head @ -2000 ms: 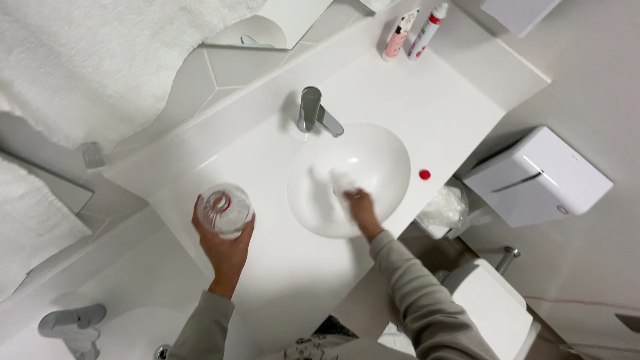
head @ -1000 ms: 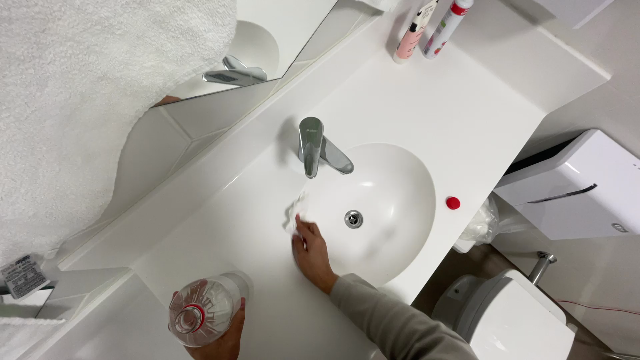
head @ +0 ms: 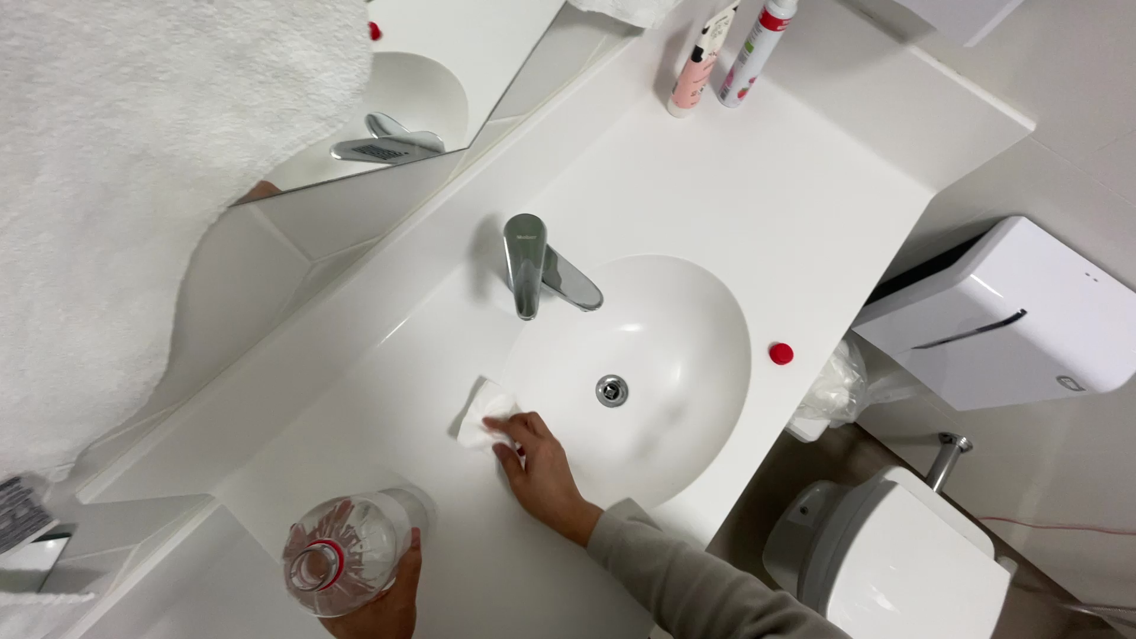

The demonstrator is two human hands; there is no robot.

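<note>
My left hand [head: 390, 595] is wrapped around a clear plastic bottle [head: 342, 555], uncapped, with a red ring at its neck, at the lower left over the white countertop [head: 497, 559]. Between the fingers of my right hand [head: 541, 470] is a crumpled white tissue or cloth [head: 485, 414], pressed on the counter just left of the basin [head: 683, 355]. A chrome faucet [head: 525, 266] stands above the tissue, at the basin's upper left rim. The red bottle cap [head: 781, 353] lies on the counter right of the basin.
A pink and white tube [head: 701, 67] and a spray can [head: 754, 58] stand at the back of the counter. A mirror [head: 497, 53] and a white towel [head: 177, 106] are at the upper left. Right of the counter are a white wall dispenser [head: 1012, 311], a plastic bag [head: 834, 386] and a toilet [head: 914, 568].
My right hand has moved with the tissue from inside the basin to the counter on its left. My left hand still holds the bottle. The view has moved closer to the counter.
</note>
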